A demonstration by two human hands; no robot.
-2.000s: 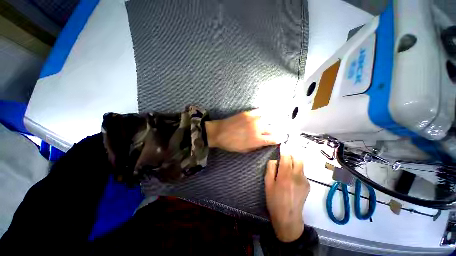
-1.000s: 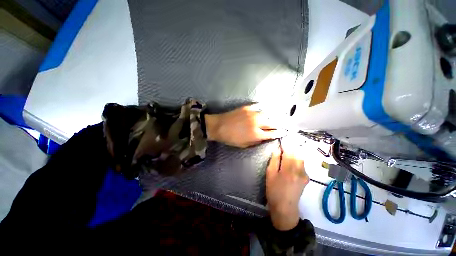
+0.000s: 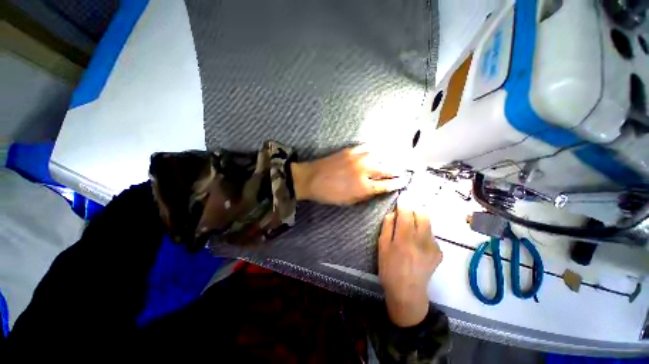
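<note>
A grey fabric panel [image 3: 306, 78] lies flat on the white table, from the top of the view down to the front edge. My left hand [image 3: 349, 176] lies on it with fingertips at the brightly lit needle area. My right hand [image 3: 409, 256] is just below, fingers on the panel's right edge near the needle; a dark line of fabric shows between its fingers. The fingertips are washed out by the lamp, so the presser foot and needle cannot be made out. The white and blue sewing machine [image 3: 491, 92] stands right of the panel.
Blue-handled scissors [image 3: 487, 274] lie right of my right hand. A small black object [image 3: 583, 250] and a tan patch [image 3: 571, 279] are farther right. A black cable or tube [image 3: 526, 217] curves below the machine head. The table's front edge [image 3: 512, 330] runs below.
The view has shifted slightly, so machine and scissors appear moved. Both hands remain at the needle area; the dark strip line between the right fingers is less visible than one second ago.
</note>
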